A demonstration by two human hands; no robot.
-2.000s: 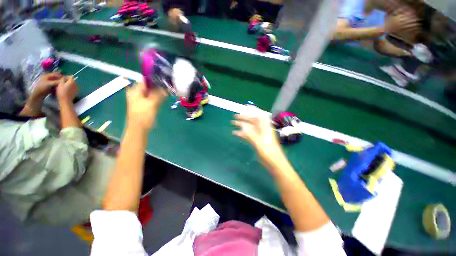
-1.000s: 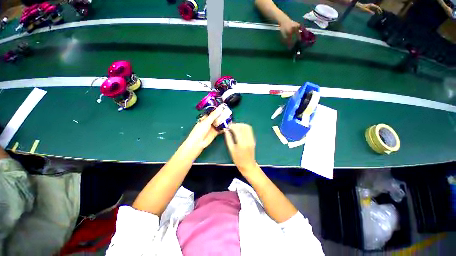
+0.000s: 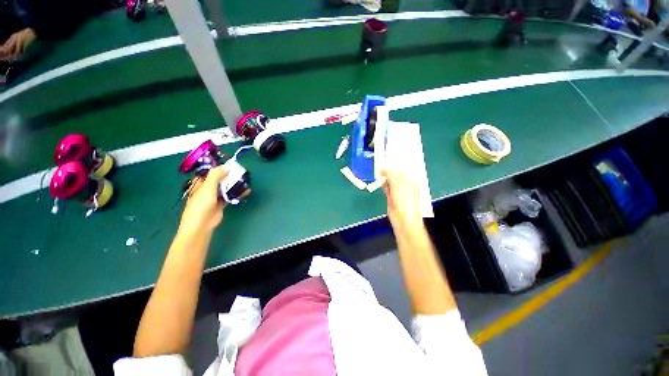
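Observation:
My left hand [image 3: 209, 197] holds a motor assembly [image 3: 199, 157] over the bench; its magenta flared end points up and left, its black end lies right of the fingers, and a white wrap shows between. My right hand [image 3: 398, 192] is at the front end of the blue tape dispenser [image 3: 359, 150], fingertips at the cut tape strips. Whether the fingers grip a strip is too small to tell. The roll [image 3: 380, 131] sits in the dispenser. Another assembly [image 3: 269, 143], magenta and black, lies by the grey post, right of the held one.
Two magenta units [image 3: 70, 180] stand at the left. A white sheet [image 3: 412, 158] lies beside the dispenser, and spare tape rolls [image 3: 485, 143] lie farther right. A white pointed item [image 3: 342, 146] is left of the dispenser. The grey post [image 3: 205, 66] rises behind. Units lie on the conveyor.
My right hand has left the assembly and reached right to the dispenser. My left hand still holds the assembly. The view has turned right, so the bench items appear farther left.

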